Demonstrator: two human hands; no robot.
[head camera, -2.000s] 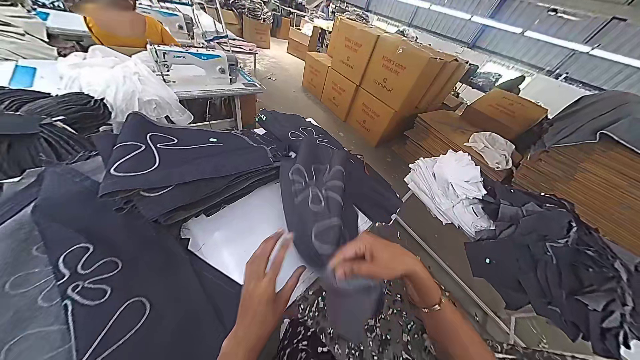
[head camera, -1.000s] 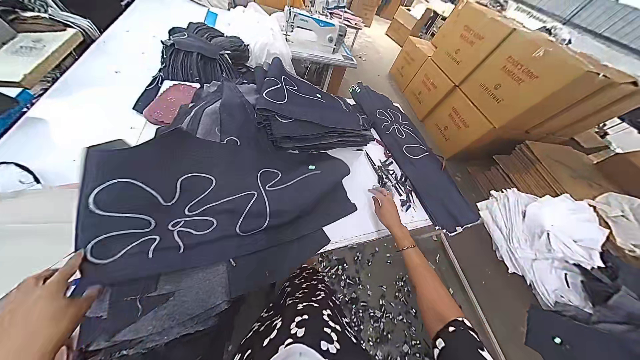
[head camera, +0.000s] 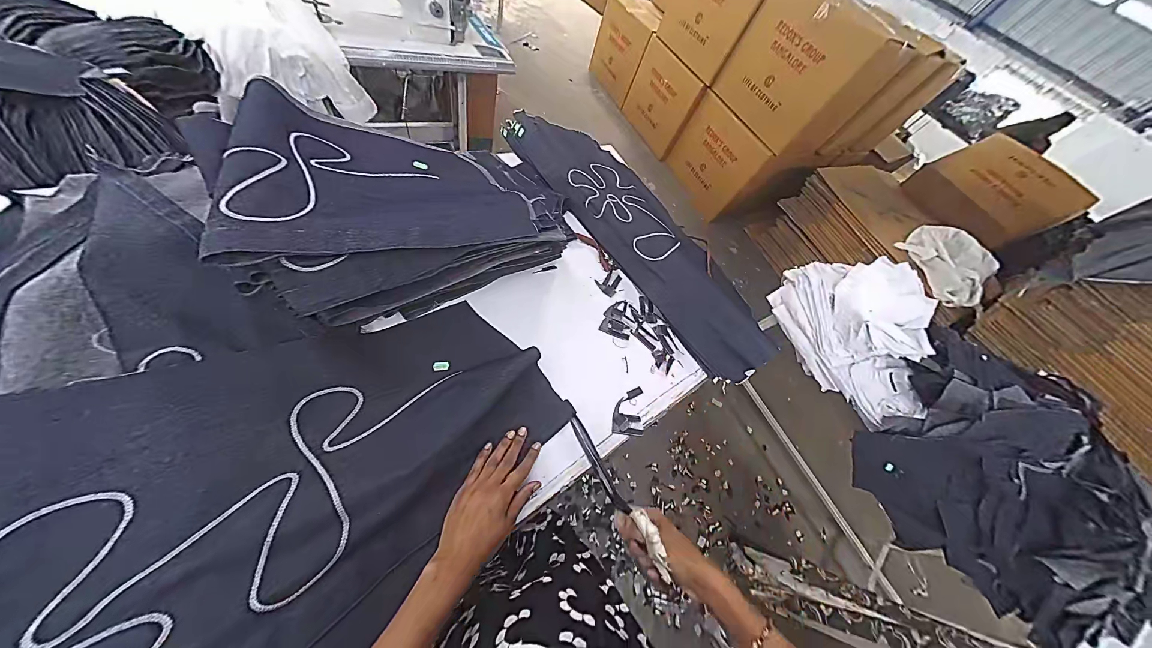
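Dark navy fabric (head camera: 396, 468) with looping pale cord embroidery and a small green sticker lies over the lower left. My left hand (head camera: 493, 486) rests on its right edge, fingers spread. In my right hand (head camera: 661, 544) are scissors (head camera: 598, 463) with pale wrapping at the handle; their blades reach the fabric's corner. Whether the blades are parted cannot be told. Behind, a stack of similar folded panels (head camera: 360, 189) lies on the white table (head camera: 540, 306). One long narrow embroidered piece (head camera: 639, 234) lies across the table's right edge. Dark fabric scraps (head camera: 641, 328) sit between them.
Fabric scraps litter the floor (head camera: 720, 468). A metal rail (head camera: 814, 486) runs beside the table. White cloths (head camera: 855, 315) and dark garments (head camera: 1008, 504) are heaped at right. Cardboard boxes (head camera: 711, 99) stand behind, and a sewing machine (head camera: 432, 18) is at the top.
My left hand has moved from the fabric's left edge to its right edge. My right hand, earlier by the scraps on the table, now holds scissors at the fabric's corner. The view has shifted.
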